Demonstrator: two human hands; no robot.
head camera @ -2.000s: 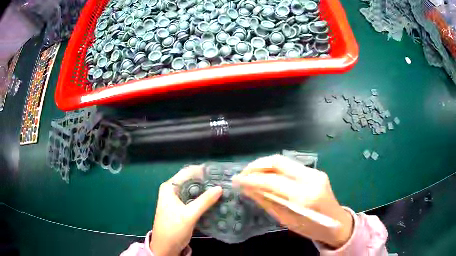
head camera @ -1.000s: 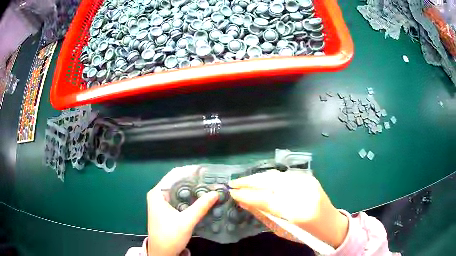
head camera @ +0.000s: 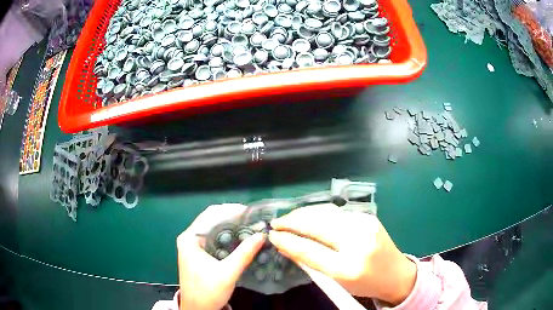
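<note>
A grey-green moulded rubber sheet with rows of raised round domes is held near the table's front edge. My left hand grips its left side, thumb on top beside the domes. My right hand holds a slim pale tool, its rear end pointing down and right; its tip is hidden at the fingers, which touch the sheet beside my left thumb. A strip of the sheet with a squarish end sticks out behind my right hand.
A red basket full of loose rubber caps stands ahead. Waste web with round holes lies left. Small square offcuts lie right. Limp rubber scrap is at the right rear. A patterned orange strip lies far left.
The left part of the sheet is tilted more in my left hand. My right hand has shifted slightly left, and a strip of the sheet now rises behind it. The view has shifted slightly.
</note>
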